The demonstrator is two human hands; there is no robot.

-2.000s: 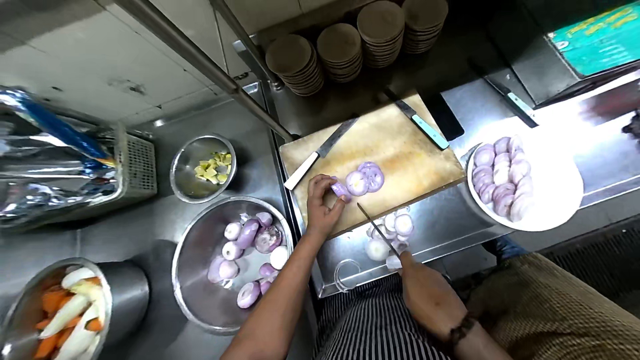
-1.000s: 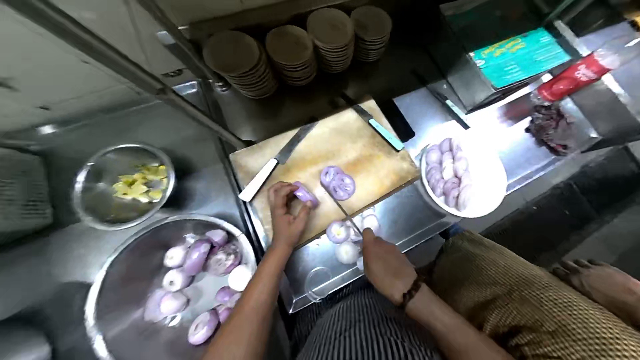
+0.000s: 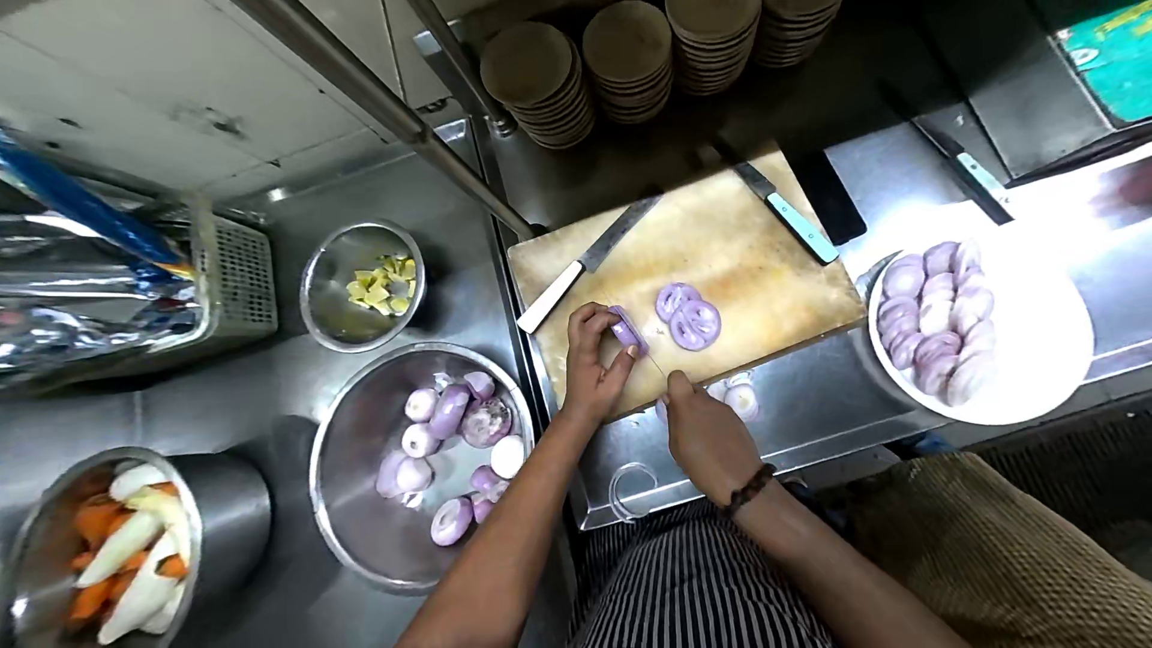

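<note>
My left hand (image 3: 598, 360) holds a piece of purple onion (image 3: 627, 330) on edge near the front left of the wooden cutting board (image 3: 621, 270). Opposite it, my right hand (image 3: 706, 432) is closed round a knife, whose thin blade (image 3: 657, 364) shows only faintly beside the onion; the handle is hidden in my fist. Onion slices (image 3: 691, 319) lie flat on the board, just right of the held piece. Cut onion ends (image 3: 742, 400) rest on the steel counter below the board's front edge, partly behind my right hand.
A white-handled knife (image 3: 551, 297) and a teal-handled knife (image 3: 801, 227) lie on the board. On the right stands a white plate (image 3: 1048, 342) of sliced onions. To the left are a steel bowl (image 3: 333, 522) of onions, a smaller bowl (image 3: 315, 288) and a pot (image 3: 229, 513) of carrots and white vegetables.
One second ago the onion slices on the board were in much the same arrangement. Both hands have stayed at the board's front, left on the onion, right on the knife. The view has shifted.
</note>
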